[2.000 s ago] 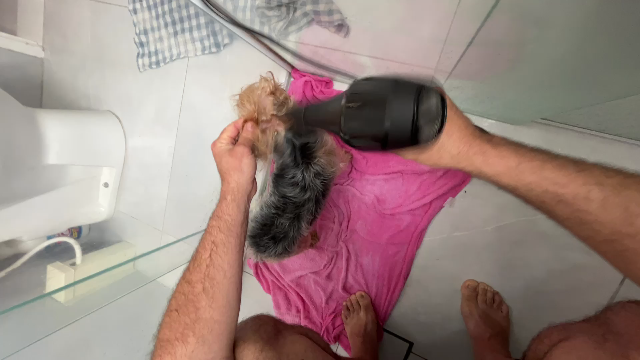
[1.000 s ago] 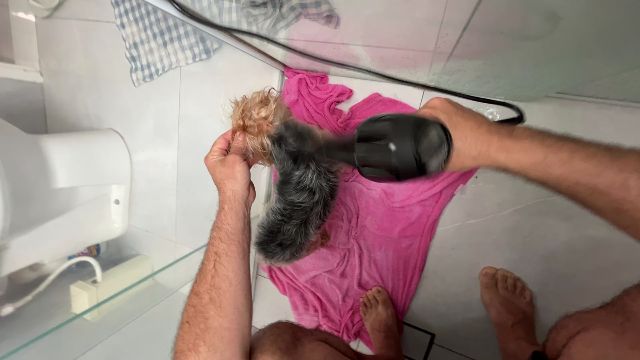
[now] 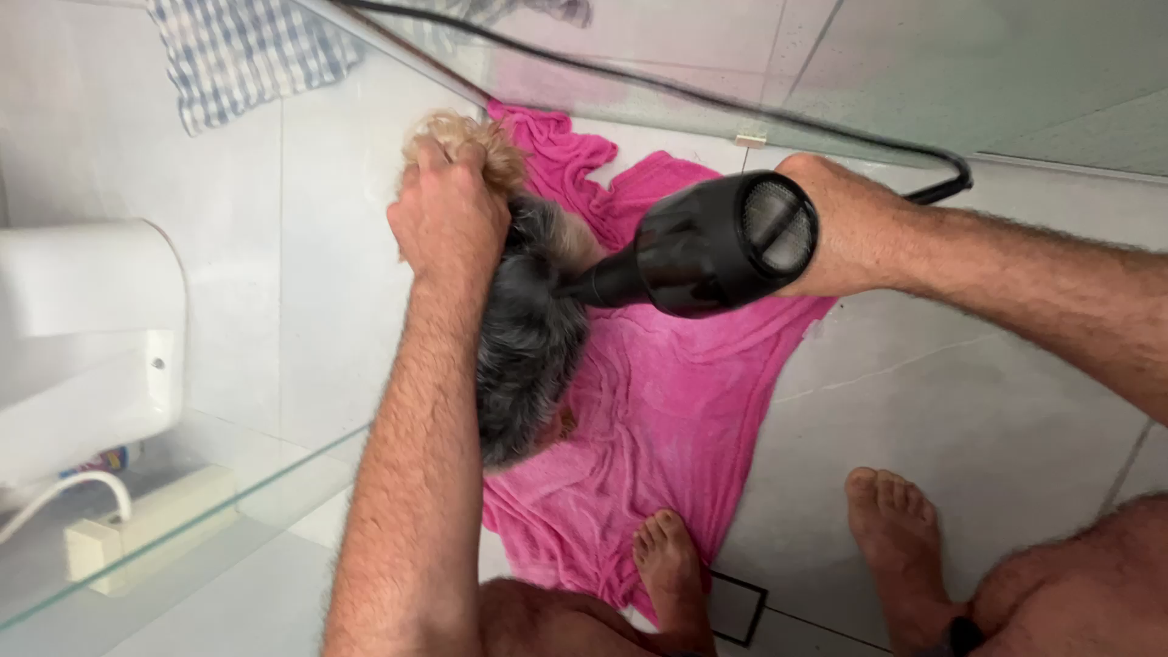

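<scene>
A small dog [image 3: 529, 347] with a dark grey back and a tan head stands on a pink towel [image 3: 675, 365]. My left hand [image 3: 452, 210] rests on the tan fur of its head, fingers bent into the hair; whether they grip it does not show. In my right hand [image 3: 835, 228] is a black hair dryer [image 3: 703, 246], its handle hidden behind the body. The narrow nozzle points left at the dog's back, close to or touching the fur. The dog's face and legs are mostly hidden.
The dryer's black cord [image 3: 675, 89] runs across the top. Glass panels edge the floor, one with a greenish rim [image 3: 246, 493] at lower left. A white toilet [image 3: 91, 328] stands left, a checked cloth [image 3: 255, 59] lies above. My bare feet and a floor drain [image 3: 737, 607] are below.
My left hand has moved from the side of the dog's head onto the top of it. The dryer's nozzle, earlier near the neck, now points at the back. The cord has shifted.
</scene>
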